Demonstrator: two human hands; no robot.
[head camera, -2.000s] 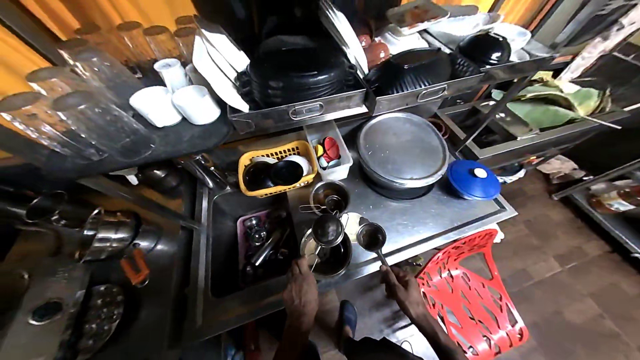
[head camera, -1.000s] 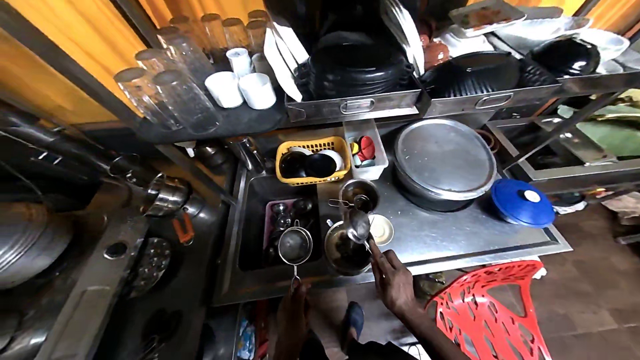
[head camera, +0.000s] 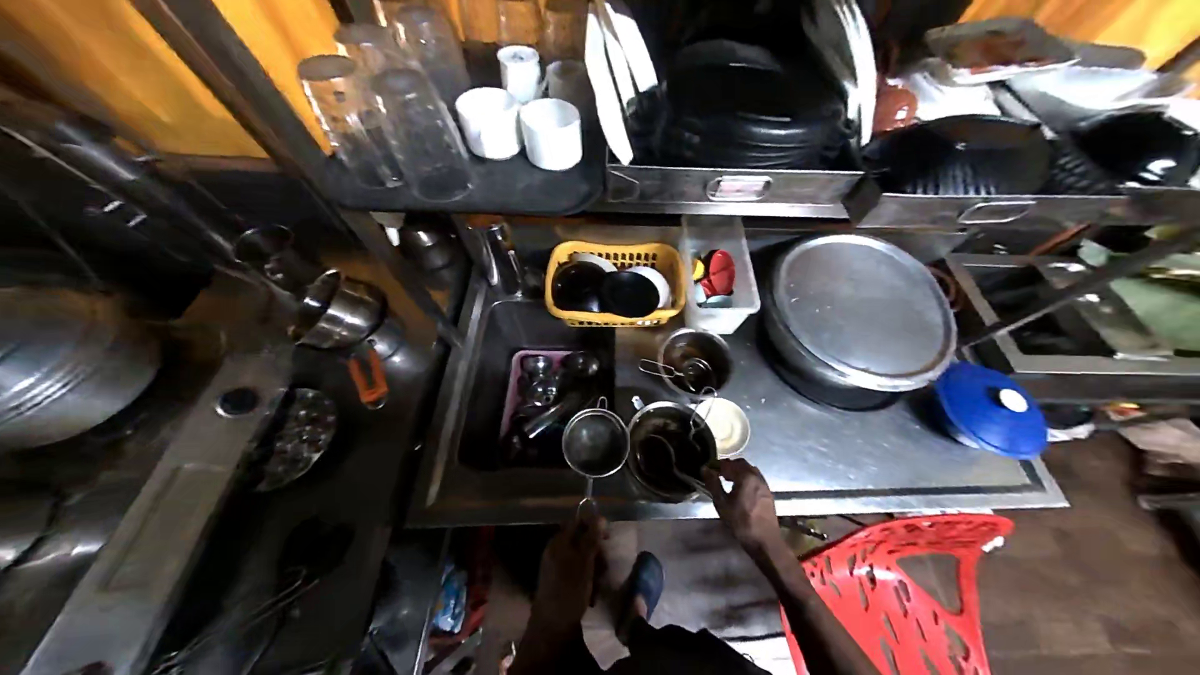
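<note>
My left hand (head camera: 574, 553) grips the handle of a round wire-mesh strainer (head camera: 596, 442), whose bowl is over the sink's right edge. My right hand (head camera: 742, 497) holds the handle of a metal ladle (head camera: 689, 480); its head lies in a metal pot (head camera: 660, 472) of dark contents. Just behind that pot stands a smaller metal pot (head camera: 696, 343) with a wire-handled utensil in it. A pale round dish (head camera: 726, 427) sits beside the pot on its right. In the sink, a pink tray (head camera: 514, 394) holds several metal cups and utensils.
Behind are a yellow basket (head camera: 615, 320) of bowls and a white plastic bin (head camera: 750, 298). A large lidded pot (head camera: 861, 309) and a blue lidded container (head camera: 990, 410) stand on the right. A shelf edge (head camera: 787, 187) with dishes hangs above. A red plastic chair (head camera: 900, 600) is near my right arm.
The ladle's head has gone down into the pot of dark contents; a second ago it was above the pot. The strainer remains in my left hand, to the left of that pot.
</note>
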